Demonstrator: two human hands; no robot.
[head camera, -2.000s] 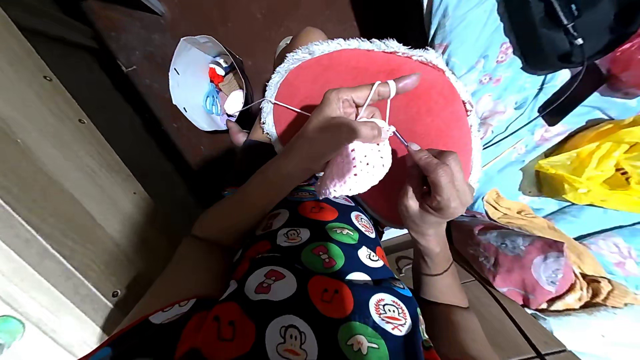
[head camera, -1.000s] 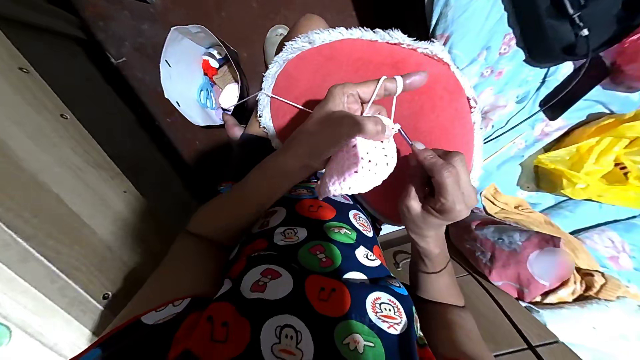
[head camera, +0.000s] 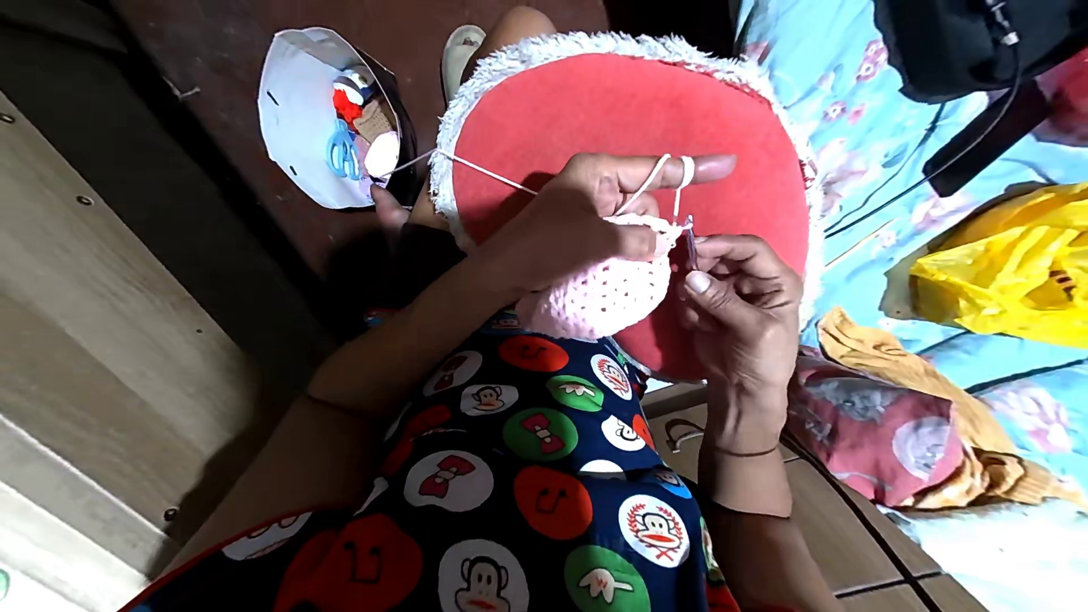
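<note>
My left hand (head camera: 595, 212) pinches the top edge of a pale pink crochet piece (head camera: 599, 297), its index finger stretched out with white yarn (head camera: 687, 174) looped around it. From that hand the yarn runs left across a round red cushion (head camera: 544, 110) with white fluffy trim, down to a white bin. My right hand (head camera: 739, 297) grips a slim crochet hook (head camera: 691, 246) between thumb and fingers. The hook's tip is at the right edge of the piece, by the yarn. Part of the piece is hidden behind my left hand.
The white bin (head camera: 293, 119) on the dark red floor holds light-blue-handled scissors (head camera: 342, 153) and several small items. At right, a floral sheet (head camera: 858, 187) bears a yellow plastic bag (head camera: 1003, 272), a black bag (head camera: 943, 42), a cable and cloths (head camera: 884, 433). A wooden panel (head camera: 102, 280) stands at left.
My right hand and the hook have shifted slightly against the crochet piece, and the hook now points more upright. My left hand keeps its hold.
</note>
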